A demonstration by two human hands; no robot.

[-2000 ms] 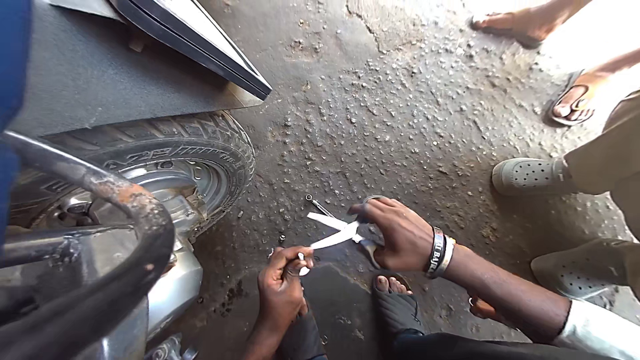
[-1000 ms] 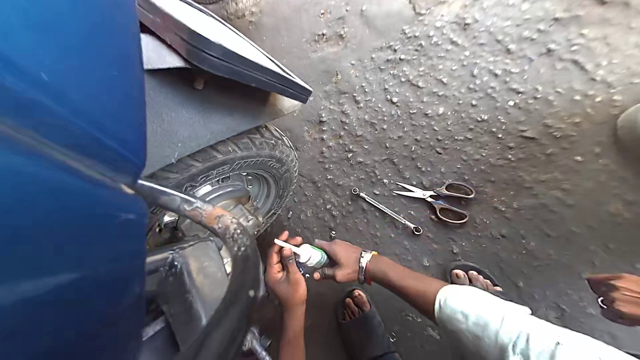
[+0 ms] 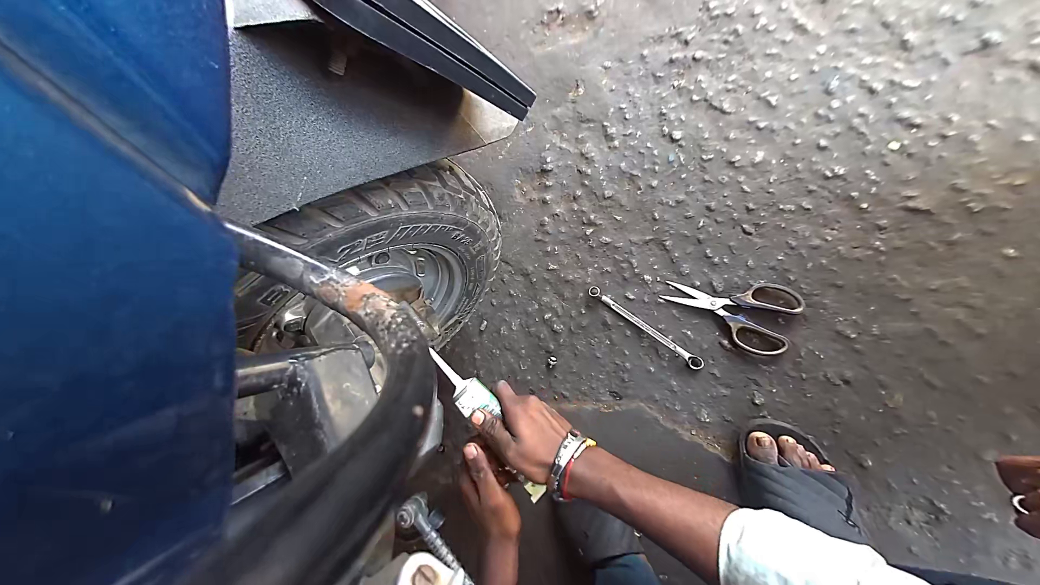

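My right hand (image 3: 528,431) is closed around a white and green tube with a long pointed nozzle (image 3: 471,394); the nozzle tip points up and left toward the wheel and the black metal bar. Just below it is my left hand (image 3: 491,500), its fingers pointing up beside the tube's lower end; whether it touches the tube is hard to tell. On the rough ground to the right lie a double-ended ring spanner (image 3: 647,329) and, beside it, scissors with their blades apart (image 3: 719,303).
At the left stand a vehicle's blue body panel (image 3: 114,325), a curved black metal bar (image 3: 406,357) with worn paint, and a wheel with a treaded tyre (image 3: 479,236). A sandalled foot (image 3: 788,451) rests at the lower right. Another person's hand (image 3: 1020,491) shows at the right edge.
Two seconds ago the scissors were in my right hand at a white nozzle; a second ago they lay on the ground. The tube has moved closer to the bar, and my left hand has left its nozzle.
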